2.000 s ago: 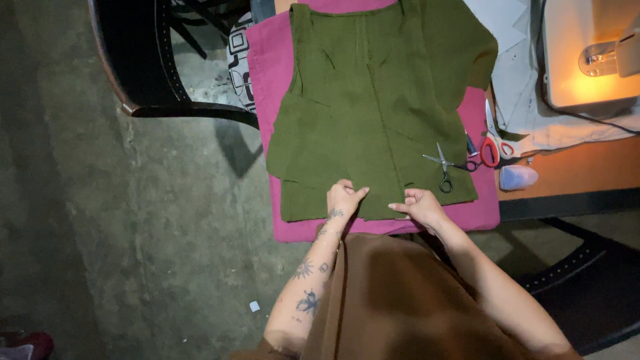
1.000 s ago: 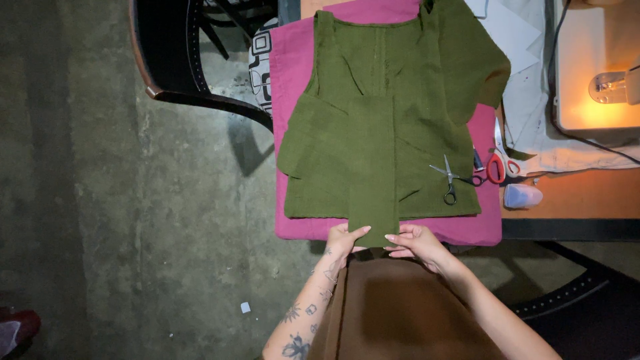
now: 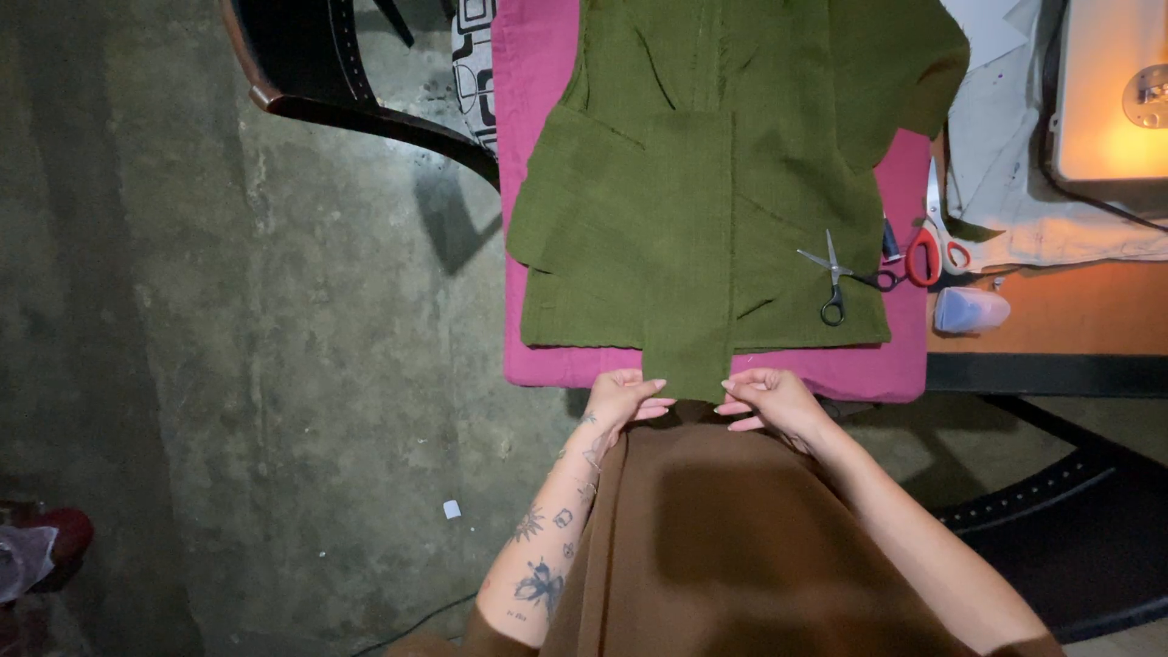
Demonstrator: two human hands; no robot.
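A green fabric garment (image 3: pixel 803 201) lies spread over a pink cloth (image 3: pixel 538 365) at the table's near edge. Down its middle runs a long green fabric strip (image 3: pixel 689 274), whose near end hangs past the pink cloth towards me. My left hand (image 3: pixel 627 399) pinches the left corner of that end between thumb and fingers. Opposite it, my right hand (image 3: pixel 771 401) pinches the right corner. Small black-handled scissors (image 3: pixel 834 270) rest with blades apart on the garment's lower right. Beside them are red-and-white-handled scissors (image 3: pixel 926 255) and a dark, thin object, partly hidden.
To the right, the orange-brown table (image 3: pixel 1077 306) holds a translucent bluish object (image 3: pixel 969 310), white cloth and a lit machine (image 3: pixel 1109 100), probably a sewing machine. Black chairs stand at upper left (image 3: pixel 411 123) and lower right (image 3: pixel 1077 538). A patterned seat (image 3: pixel 474 73) shows beside the pink cloth.
Both hands have drawn nearer to my body. The green strip now extends past the garment's lower edge; two seconds ago it did not. The view is closer now.
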